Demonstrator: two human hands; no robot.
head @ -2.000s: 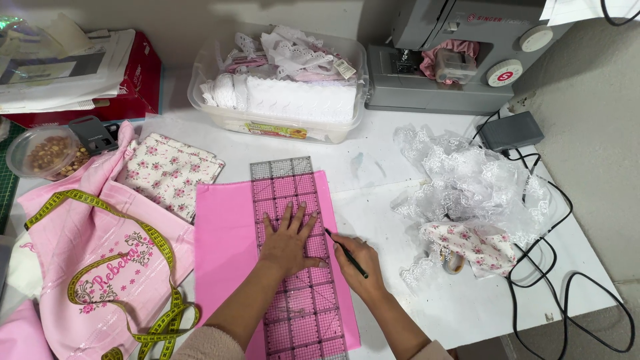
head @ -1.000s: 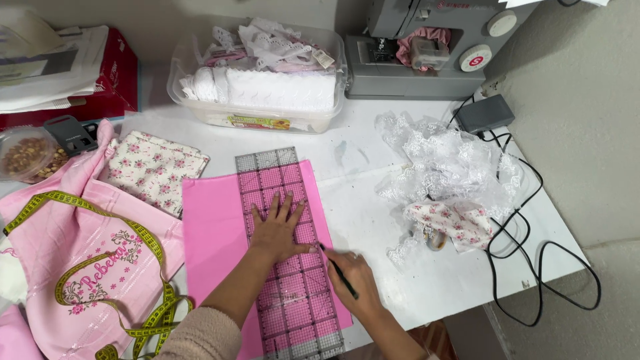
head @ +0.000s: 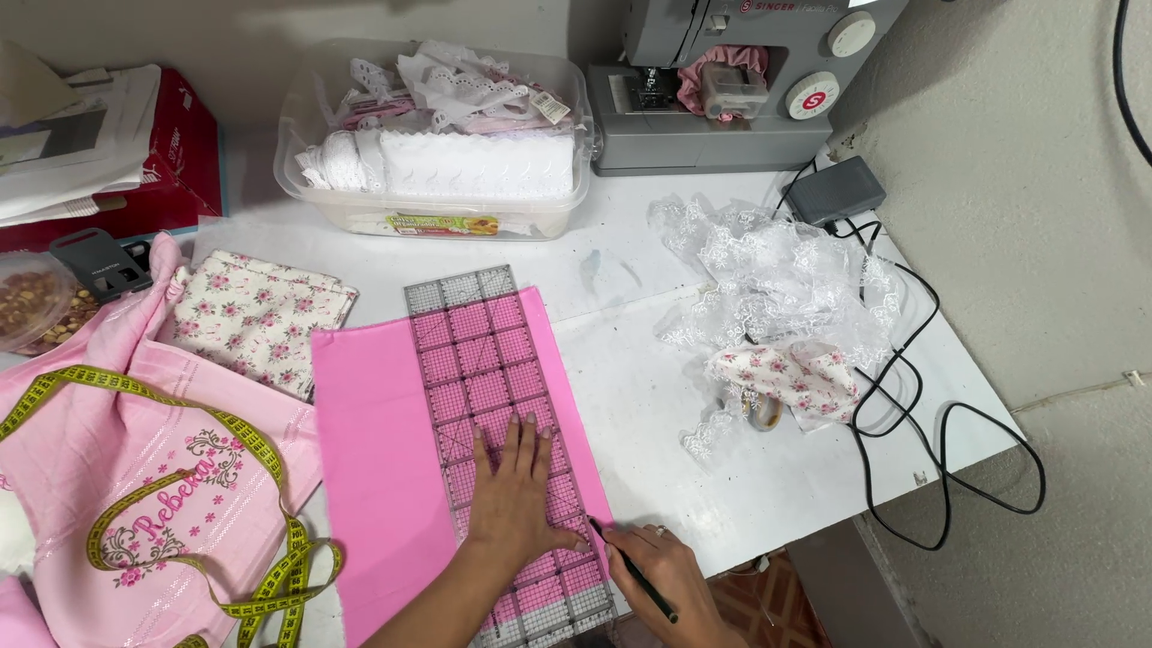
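A clear gridded quilting ruler (head: 490, 378) lies lengthwise over a piece of pink fabric (head: 378, 432), a strip of which shows along the ruler's right side. My left hand (head: 510, 504) presses flat on the ruler, fingers spread and thumb towards the right edge. In my right hand (head: 661, 576) is a dark pencil (head: 643, 580), its tip at the ruler's right edge on the pink fabric. Left of the fabric lie a folded floral cloth (head: 261, 319) and a light pink embroidered cloth (head: 180, 432) with a yellow tape measure (head: 256, 441) looped over it.
Behind stand a plastic box (head: 441, 216) of white lace trims and a grey sewing machine (head: 711, 144). White lace (head: 774, 279), a floral scrap (head: 792, 378) and black cables (head: 945, 468) lie at the right. A red box (head: 184, 144) with papers is at the left back.
The pencil in my right hand has moved along the ruler's right edge towards me. My left hand stays spread on the ruler. The view has shifted somewhat.
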